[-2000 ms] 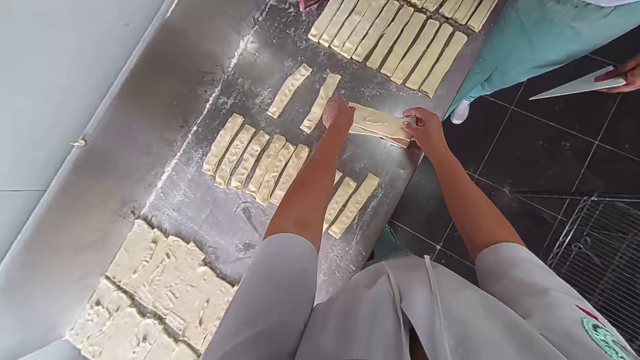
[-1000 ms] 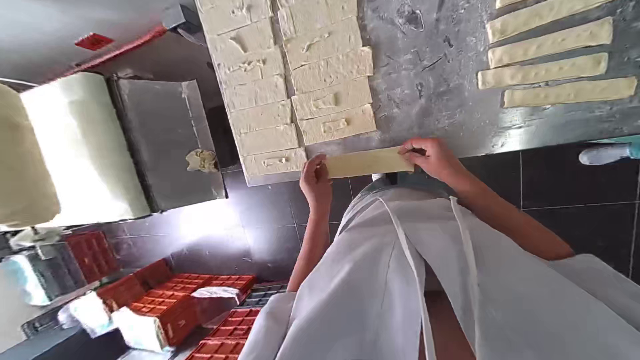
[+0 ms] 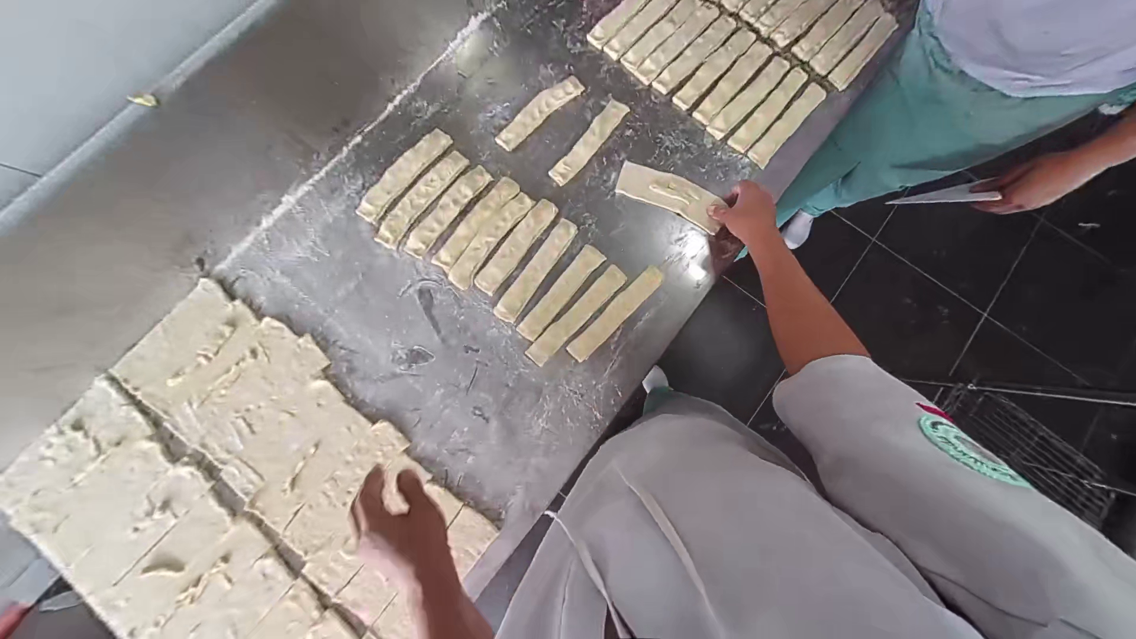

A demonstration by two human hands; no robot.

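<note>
My right hand (image 3: 744, 213) pinches one end of a flat piece of dough (image 3: 670, 191), which lies near the front edge of the steel table (image 3: 444, 373). My left hand (image 3: 404, 524) is over the near part of a large sheet of cut dough (image 3: 275, 417), fingers apart; whether it touches the dough I cannot tell. Between my hands lies a row of narrow folded dough strips (image 3: 519, 244). Two separate strips (image 3: 590, 142) lie beyond that row.
More dough strips (image 3: 710, 67) lie in rows at the far end. Beside them stands a co-worker in green trousers (image 3: 887, 115), whose hand (image 3: 1038, 182) holds a blade-like tool (image 3: 945, 193). A wire rack (image 3: 1029, 453) is on the right, over the dark tiled floor.
The view has swung from the dough sheet back to the strips. One second ago both hands held a flat dough piece by its ends; now only my right hand holds one, and my left is apart.
</note>
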